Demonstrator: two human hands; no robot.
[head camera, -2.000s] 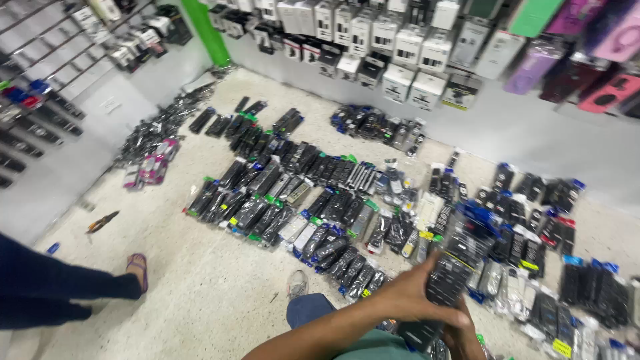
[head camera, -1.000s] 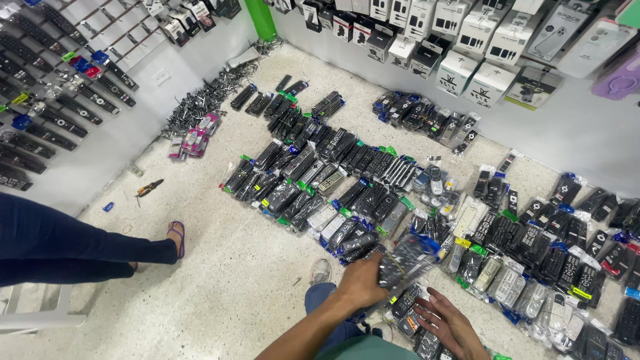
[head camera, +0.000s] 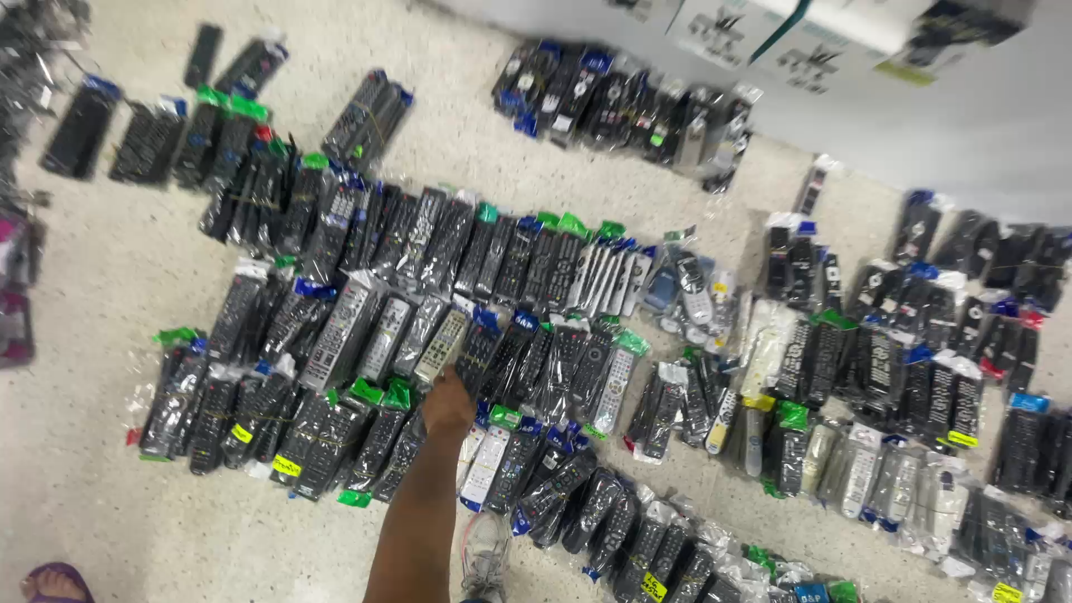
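My left hand (head camera: 448, 404) reaches down from the bottom edge to the middle rows of bagged remote controls. It touches the lower end of a beige remote control (head camera: 441, 345), close beside a dark bagged remote control (head camera: 479, 356). Its fingers are mostly hidden, so its grip is unclear. Silver remotes (head camera: 339, 333) lie left of it, and a white bagged remote (head camera: 485, 466) lies just right of the wrist. My right hand is out of view.
More bagged remotes (head camera: 875, 368) cover the floor to the right, and a separate group (head camera: 624, 113) lies near the wall. A shoe (head camera: 485, 548) is at the bottom. Another person's sandalled foot (head camera: 57, 582) shows at lower left. Boxes (head camera: 754, 38) hang above.
Both hands were in view earlier, with a bagged bundle in the left. The left hand has moved out to the rows, and the right hand has left the view, which is now closer to the floor.
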